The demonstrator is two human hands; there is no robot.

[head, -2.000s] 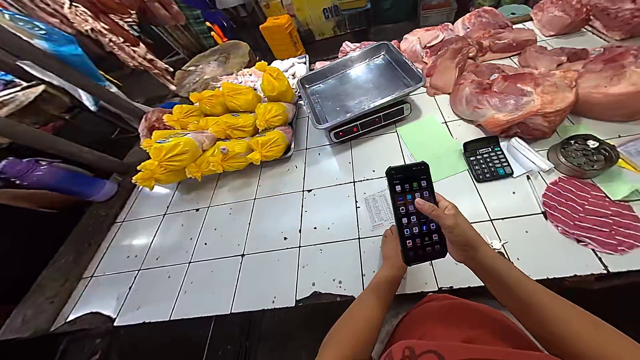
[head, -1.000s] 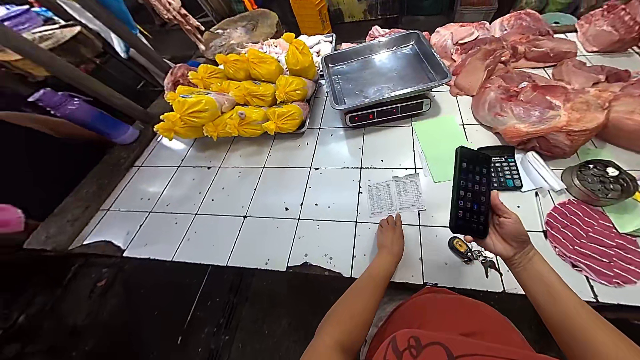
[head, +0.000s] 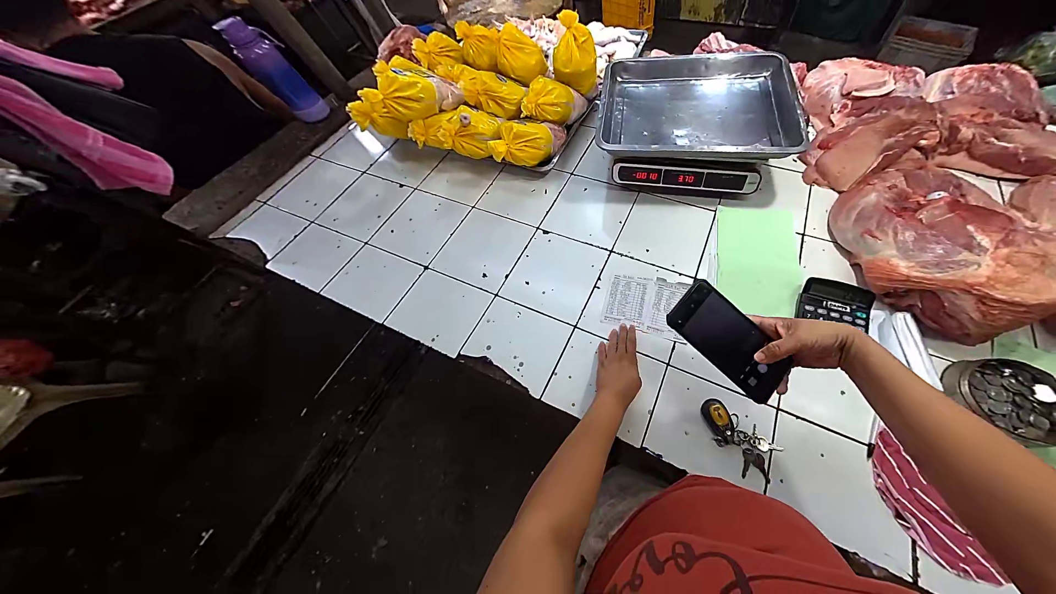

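Observation:
My right hand grips a black smartphone, tilted over the white tiled counter, its thumb on the lower part of the dark screen. Flat on the tiles, my left hand touches or nearly touches the lower edge of a printed paper sheet with its fingertips and holds nothing. The phone overlaps the sheet's right part. Below the phone lie keys with a black and yellow fob. A green paper is above the phone, and a black calculator sits beyond my right hand.
A digital scale bears a steel tray. Yellow-wrapped packages are at its left, raw meat at its right. A tin of coins and a striped red cloth lie right. A person is at upper left.
My left hand has left the phone and come down on the counter by the sheet. My right hand has tilted the phone and moved it over the sheet; its screen has gone from icons to mostly dark.

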